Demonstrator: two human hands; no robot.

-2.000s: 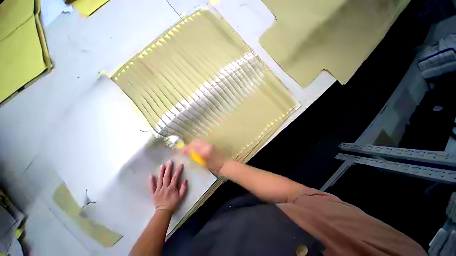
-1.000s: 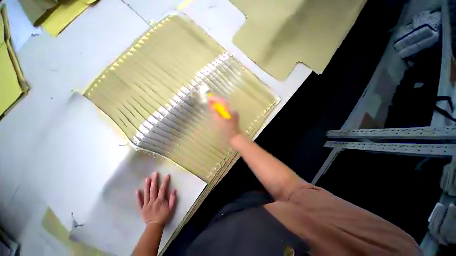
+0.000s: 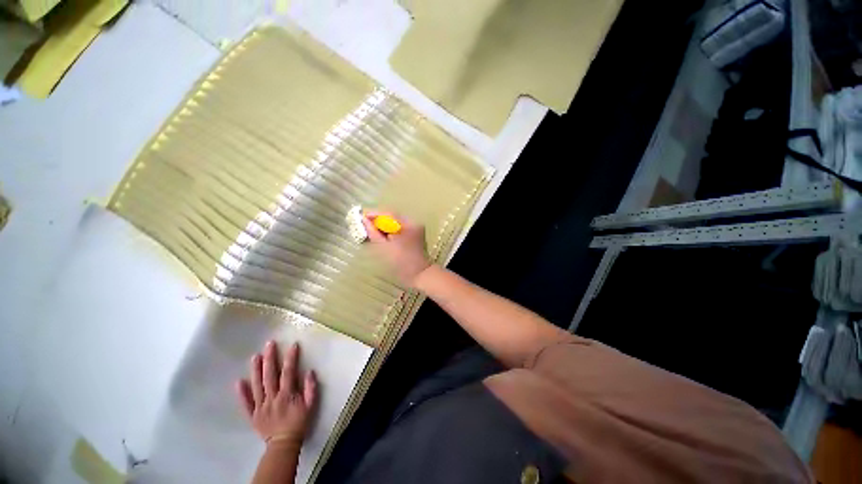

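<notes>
Tan bag panels (image 3: 284, 123) lie fanned in stepped rows on the white table. A shiny band of white glue (image 3: 274, 203) crosses their edges, with fainter streaks below it. My right hand (image 3: 402, 250) holds a glue brush (image 3: 386, 224) by its yellow-orange handle. The pale bristle head is over the middle of the stepped rows; whether it touches is unclear. My left hand (image 3: 276, 392) lies flat, fingers spread, on a pale masking sheet (image 3: 203, 354) whose edge meets the nearest panel row.
Notched tan panels (image 3: 496, 52) lie at the top of the table (image 3: 57, 142). Yellow pieces (image 3: 71, 47) are at the upper left. The table edge drops to a dark aisle on the right, with grey metal shelving (image 3: 718, 216) beyond holding bundled white-grey parts (image 3: 742, 33).
My right hand with the brush has moved from the masking sheet's edge up onto the stepped rows. The glue band looks whiter, with streaks lower down. My left hand stays on the sheet. The view has shifted.
</notes>
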